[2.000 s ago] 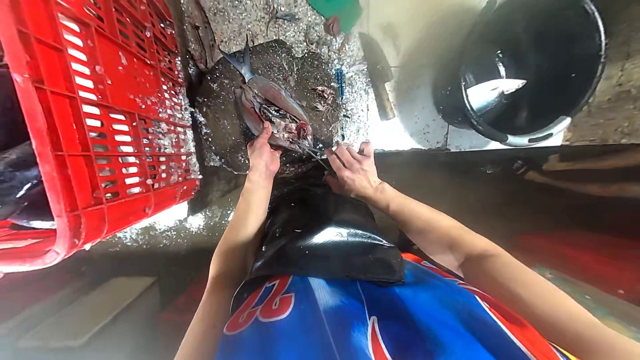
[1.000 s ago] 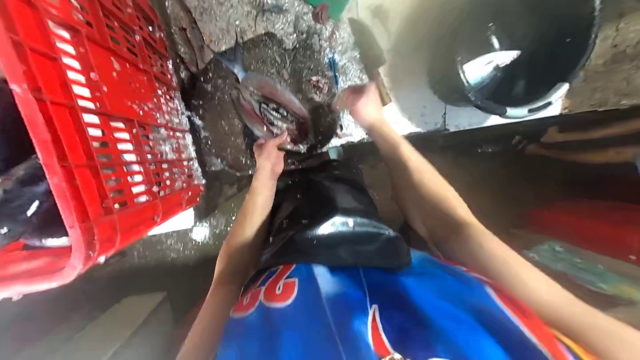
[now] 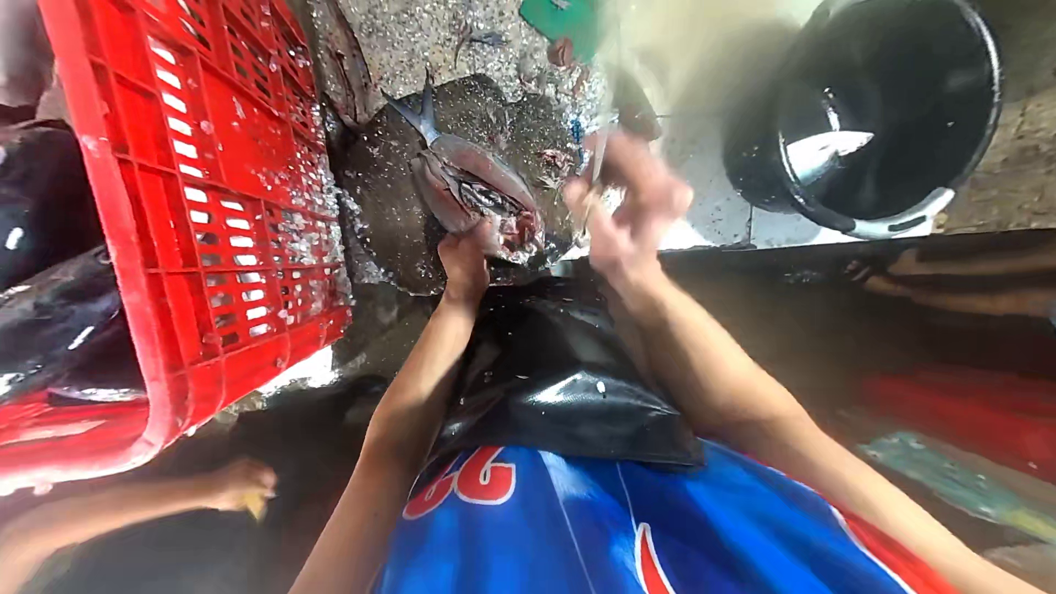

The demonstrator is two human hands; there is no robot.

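Observation:
A fish split open along its belly [image 3: 487, 177] lies on a dark, wet chopping block [image 3: 375, 177], its tail toward the upper left. My left hand [image 3: 469, 252] grips the fish at its lower, head end, where red flesh shows. To the right of the fish, my right hand [image 3: 631, 202] is raised and blurred by motion. A thin, pale blade-like thing [image 3: 602, 153] stands up from its fingers; blur hides its exact kind. Behind that hand lies a broad dark blade [image 3: 634, 103], partly covered.
A red plastic crate [image 3: 206, 247] stands at left, with large dark fish [image 3: 58, 322] in it. A black bucket [image 3: 891, 115] holding a fish is at upper right. A green object [image 3: 565, 21] lies at the top. Another person's hand [image 3: 239, 487] shows at lower left.
My right hand was at the fish's head end, then by the knife's handle farther right, and is now raised with a thin thing. My left hand stays on the fish. Another person's hand has appeared at lower left.

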